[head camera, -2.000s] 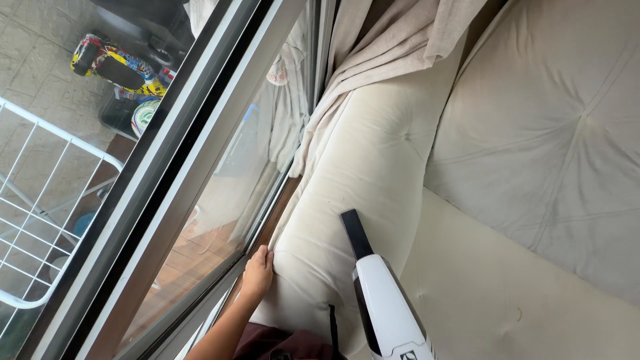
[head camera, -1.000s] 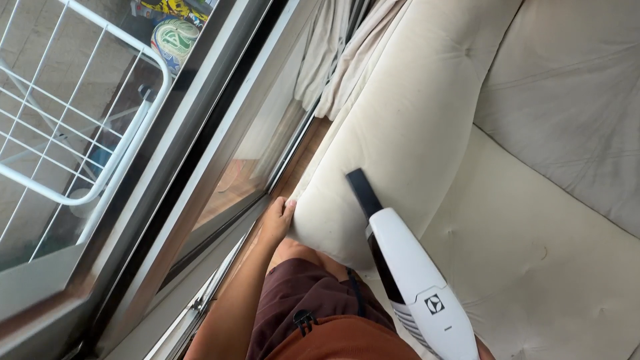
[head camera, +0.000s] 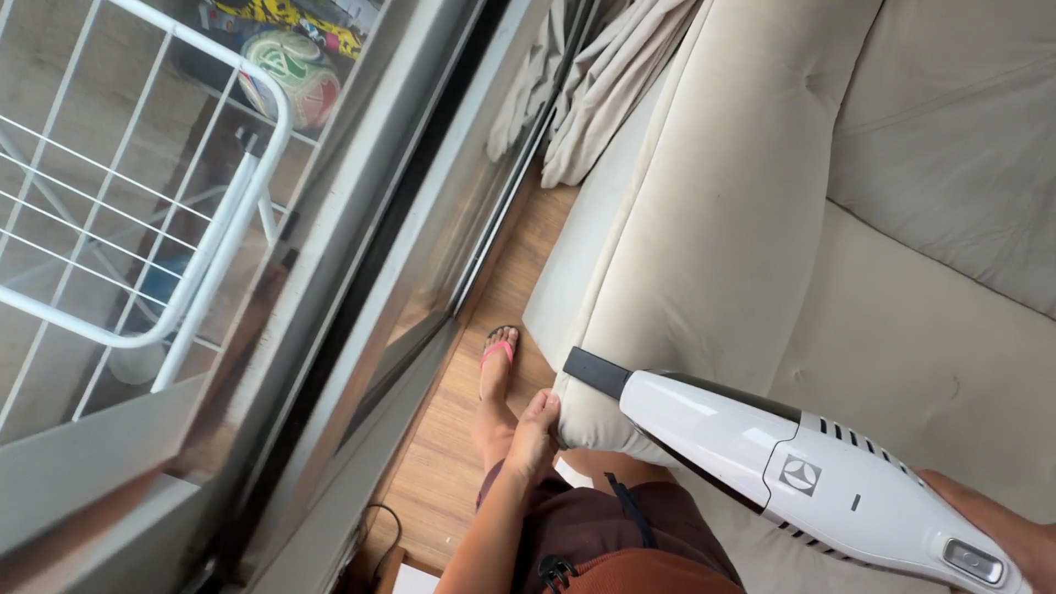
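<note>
A white Electrolux handheld vacuum cleaner (head camera: 792, 462) lies across the lower right, held at its rear by my right hand (head camera: 982, 511), which is only partly in view. Its dark flat nozzle (head camera: 597, 373) rests at the piped outer edge of the beige sofa armrest (head camera: 709, 214), near the front corner. Just below and left of the nozzle, my left hand (head camera: 536, 421) pinches the fabric at that corner between thumb and fingers.
A sliding glass door frame (head camera: 429, 190) runs diagonally on the left, with a white drying rack (head camera: 268, 91) and a ball (head camera: 290, 78) beyond it. Beige curtains (head camera: 615, 82) hang behind the armrest. My foot in a pink-strapped flip-flop (head camera: 498, 355) stands on the wood floor (head camera: 450, 445). A dark cable (head camera: 392, 516) lies low.
The vacuum's nozzle has moved from the top of the armrest to its outer edge, close to my left hand. The view has shifted, bringing the floor and foot into sight.
</note>
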